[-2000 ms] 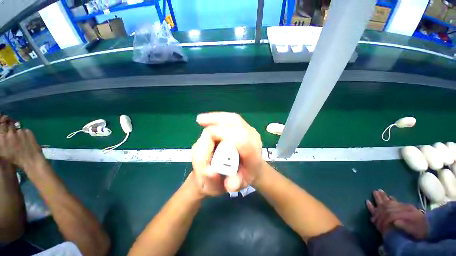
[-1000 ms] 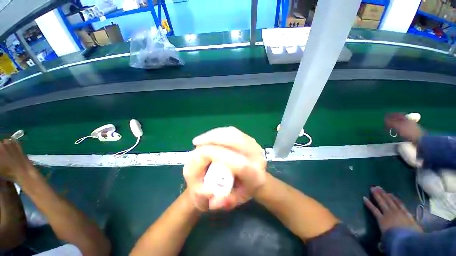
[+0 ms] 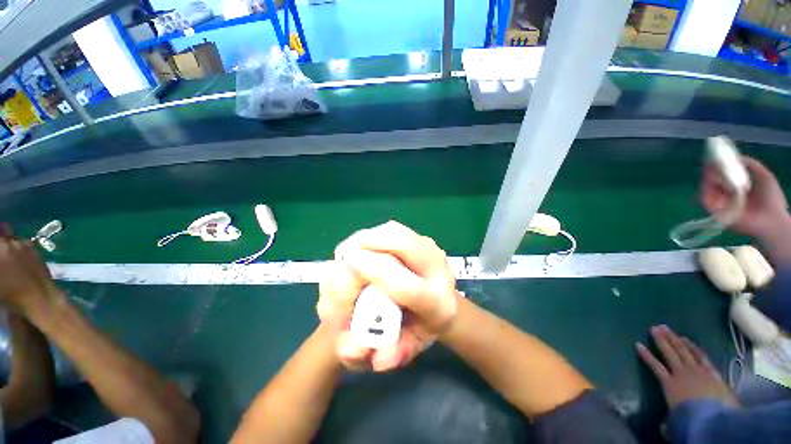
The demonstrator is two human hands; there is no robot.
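A white oval unit (image 3: 377,319) sits clasped between my two hands, just above the near surface at the middle. Its end face, with two small dark openings, points toward me. The rest of the unit is hidden by fingers and palms. My left hand (image 3: 344,303) wraps it from the left. My right hand (image 3: 421,282) closes over it from the right, with the fingers interlocked.
On the green belt lie an open unit (image 3: 213,228), a closed unit (image 3: 265,218) and one behind the post (image 3: 545,225). Another worker's hand (image 3: 756,198) holds a unit at right. White units (image 3: 722,270) lie below it. Another worker's hands (image 3: 19,273) are at left.
The units on the belt have moved right. The right worker's hand has lifted a unit from the belt. My hands stay clasped, now slightly lower, and the end face shows more clearly.
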